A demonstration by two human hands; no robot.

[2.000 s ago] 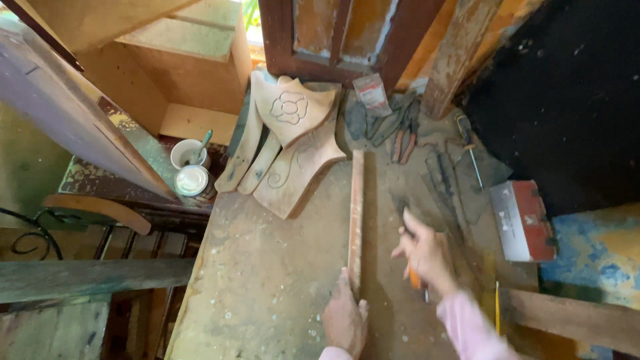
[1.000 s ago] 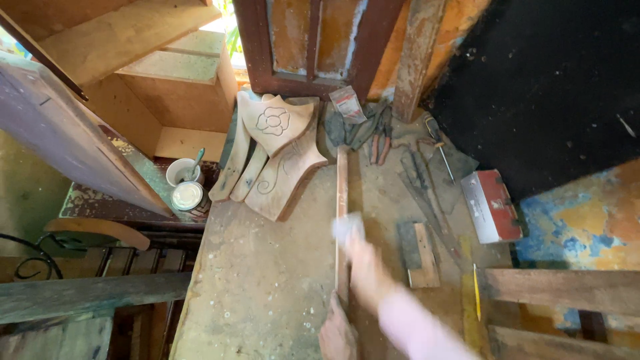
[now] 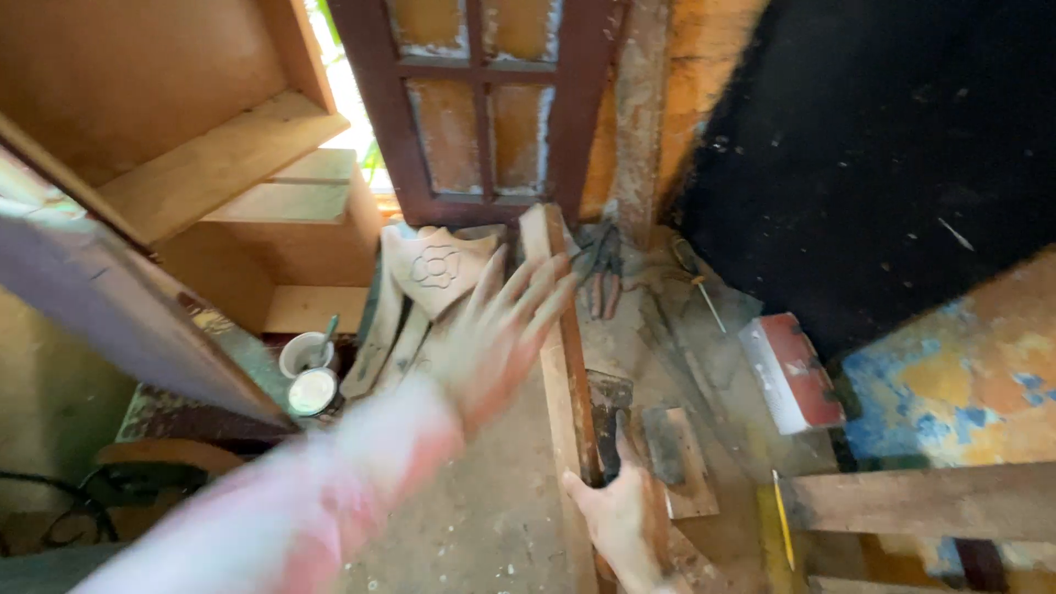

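Note:
A long wooden strip stands out from the worktop, its narrow dark side turned right. Across its upper part lies my left hand, blurred, with the fingers spread; whether they touch the wood cannot be told. My right hand grips the strip near the lower end, thumb at its left side, index finger pointing up. Just above that finger is a dark flat tool, partly hidden. A wooden block with a grey pad lies to the right. Carved wooden pieces, one with a flower outline, are behind my left hand.
Pliers and a screwdriver lie at the back. At right are a red-and-white box and a yellow pencil. A white cup and an open can stand left. A paned wooden door is behind.
My left hand has moved from the strip's lower end up to its upper part. My right hand, over the strip a second ago, is now at its lower end. The view has shifted.

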